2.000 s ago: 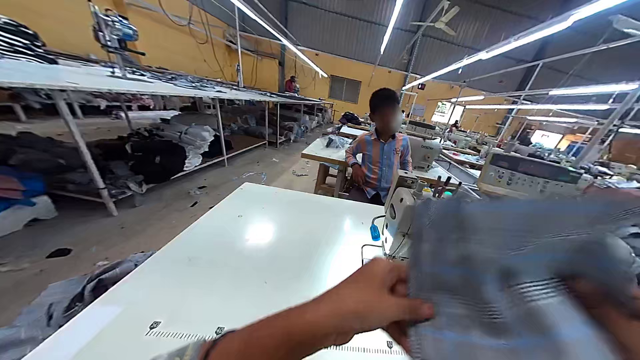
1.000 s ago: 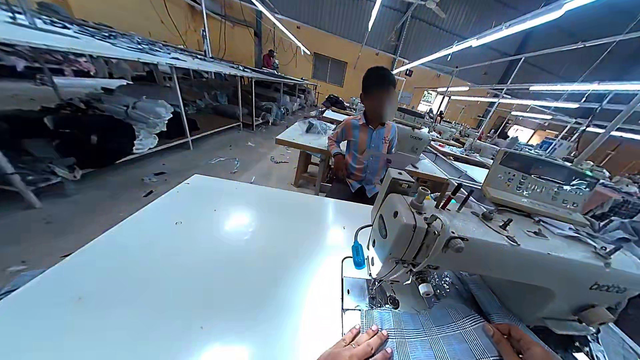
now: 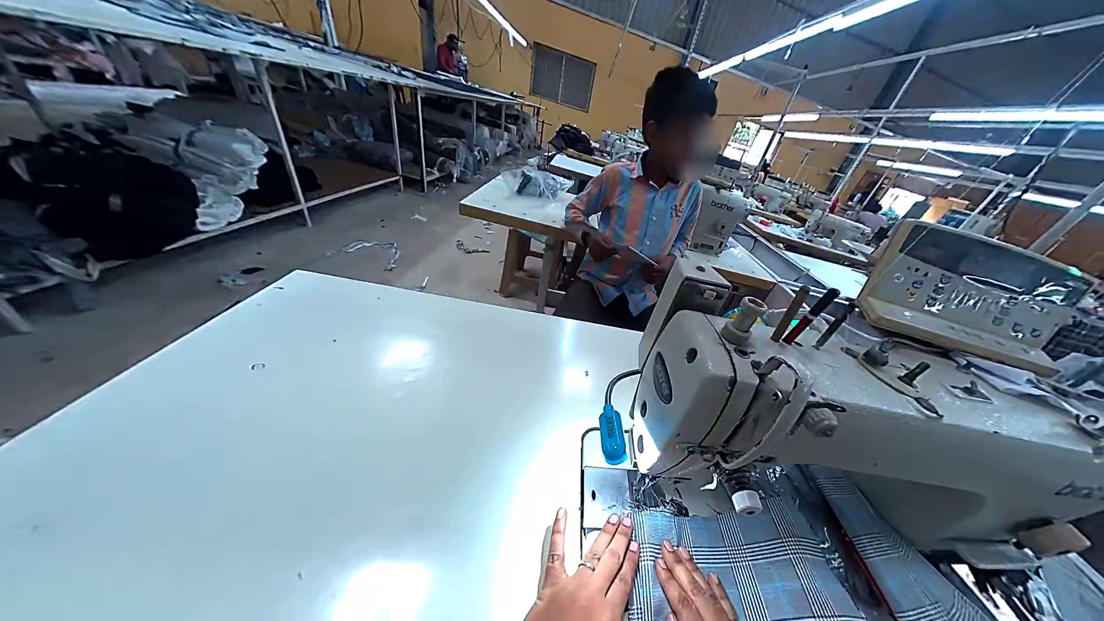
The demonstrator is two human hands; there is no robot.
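Note:
A grey-blue plaid cloth (image 3: pixel 759 552) lies on the bed of a Brother industrial sewing machine (image 3: pixel 828 431), its upper edge by the needle area. My left hand (image 3: pixel 591 569), with a ring on one finger, rests flat with fingers spread, partly on the cloth's left edge and partly on the white table (image 3: pixel 293 448). My right hand (image 3: pixel 690 586) presses flat on the cloth just to its right. Neither hand grips anything. A small blue lamp (image 3: pixel 612 434) hangs left of the machine head. The needle itself is hard to make out.
A person in a striped shirt (image 3: pixel 638 224) sits beyond the table, holding a small piece. A control panel (image 3: pixel 975 285) stands on the machine, with pens (image 3: pixel 811 315) upright nearby. Racks with wrapped rolls (image 3: pixel 198 155) line the left. Another person (image 3: pixel 448 56) is far back.
Two seconds ago the cloth was held up in the air; a second ago it lay under the machine head. Since then my right hand has moved left, closer to my left hand.

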